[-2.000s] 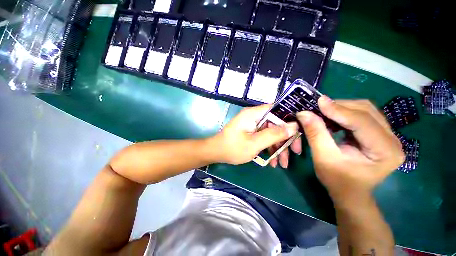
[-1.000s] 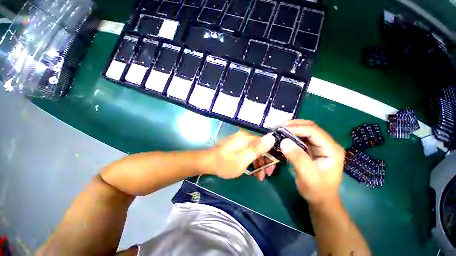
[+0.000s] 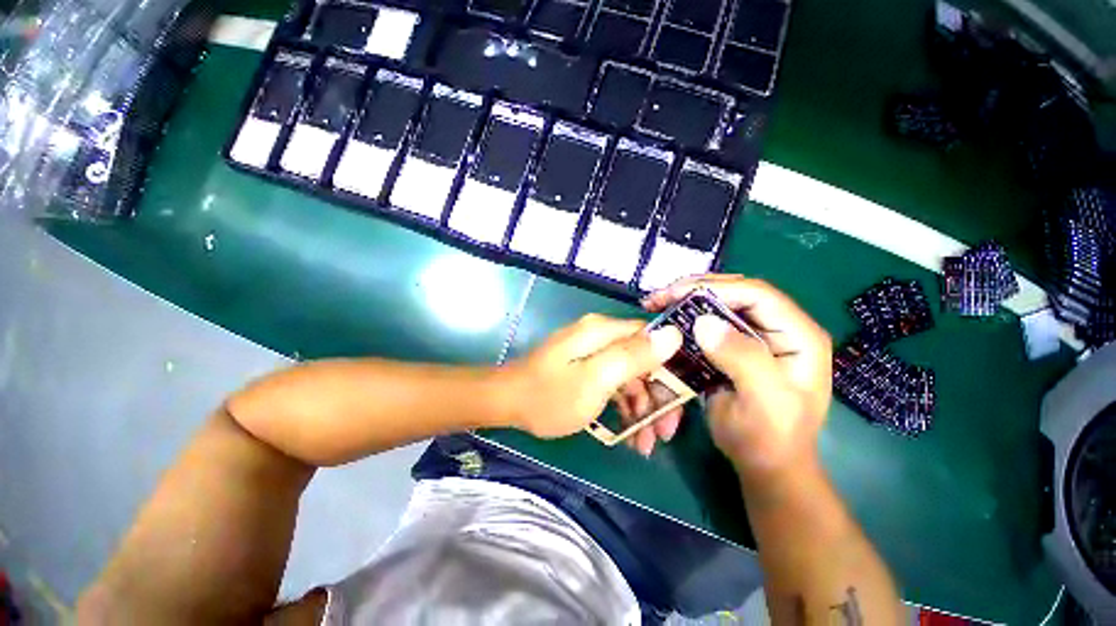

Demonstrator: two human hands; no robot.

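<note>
My left hand (image 3: 581, 373) and my right hand (image 3: 769, 367) hold one front housing (image 3: 627, 430) between them above the green tabletop. The housing is tilted, with a pale gold edge and an open window at its lower left end. A black keypad (image 3: 694, 347) with light marks lies at its upper right end, and both thumbs rest on it. The fingers hide part of the keypad and the housing's sides. Beyond the hands, a black parts tray (image 3: 499, 51) holds a front row of housings with white lower halves (image 3: 482, 210).
Loose keypads (image 3: 884, 386) lie right of my right hand, with a darker heap (image 3: 997, 104) farther right. A small pale square (image 3: 1041, 334) lies near them. A round grey device (image 3: 1062, 428) is at the right edge. Clear plastic packing (image 3: 74, 116) lies left of the tray.
Since one second ago the housing is turned flatter to the view, showing more of the keypad, with both thumbs on it. Compared with two seconds ago, the hands are closer together and the view has shifted.
</note>
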